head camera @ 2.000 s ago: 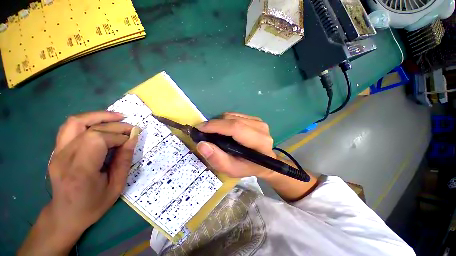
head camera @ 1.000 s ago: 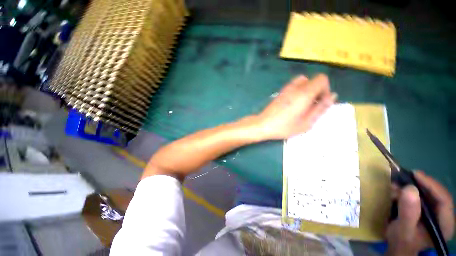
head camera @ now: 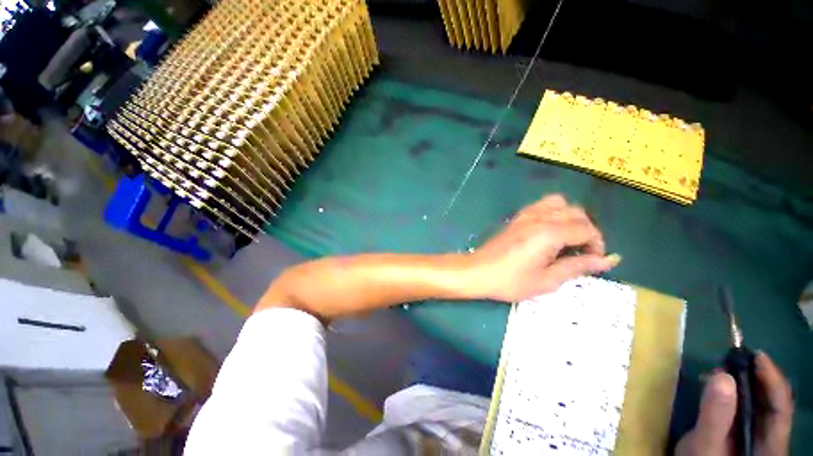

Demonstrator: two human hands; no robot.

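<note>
The white circuit board panel (head camera: 570, 365) with dark dots lies on a yellow-tan backing board (head camera: 655, 365) at the lower right. My left hand (head camera: 548, 245) is over the panel's top edge, fingers curled, with a small pale cover at one fingertip. I cannot tell whether it pinches solder wire. My right hand (head camera: 740, 410), cut off by the bottom edge, grips the black soldering iron (head camera: 742, 365). The iron points up, right of the boards and apart from them. A thin silvery strand (head camera: 493, 134) runs from the top edge down over the mat.
A flat stack of yellow panels (head camera: 615, 147) lies on the green mat (head camera: 392, 169) beyond my left hand. Upright board stacks stand at the upper left (head camera: 258, 98) and top (head camera: 481, 22). A blue stool (head camera: 151, 218) and an open brown box (head camera: 160, 378) are at the left.
The view has swung left, bringing the upright boards in and the soldering station out. My left hand has moved from mid-panel to its top edge. The iron tip has moved away from the panel.
</note>
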